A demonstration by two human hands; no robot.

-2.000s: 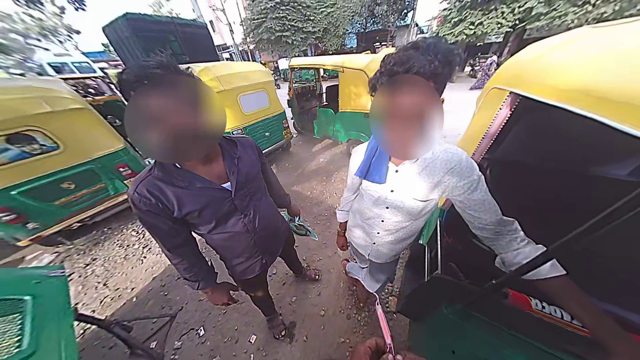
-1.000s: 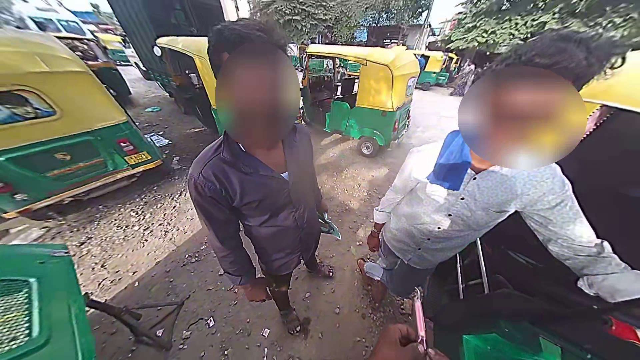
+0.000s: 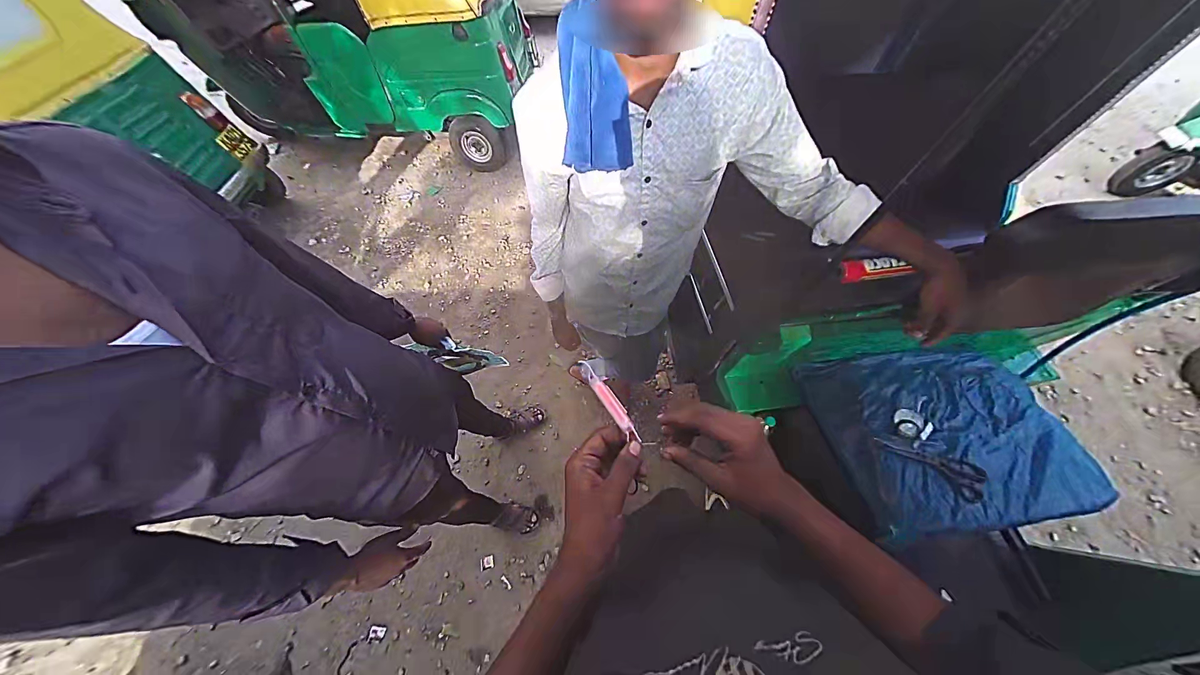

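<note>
In the head view my left hand (image 3: pixel 603 473) grips a slim pink object (image 3: pixel 611 403), perhaps a packet or tube, that slants up and away from the fingertips. Just to its right, my right hand (image 3: pixel 717 450) has its thumb and fingertips close together near the pink object's lower end. A thin pale strand seems to run between the two hands; whether the right fingers pinch it is too small to tell. To the right, scissors (image 3: pixel 937 464) with dark handles and a small round roll (image 3: pixel 909 424) lie on a blue cloth or plastic-covered surface (image 3: pixel 1031 469).
A person in a white shirt (image 3: pixel 647 206) stands ahead, one arm stretched toward the vehicle on the right. Another person in a dark shirt (image 3: pixel 234 375) is close at left, holding a green item (image 3: pixel 469 356). A green and yellow auto-rickshaw (image 3: pixel 441 75) stands behind them on gravelly ground.
The view has tilted well down. Both my hands now show at the pink object, where a second ago one hand showed. The blue surface with scissors has come into view.
</note>
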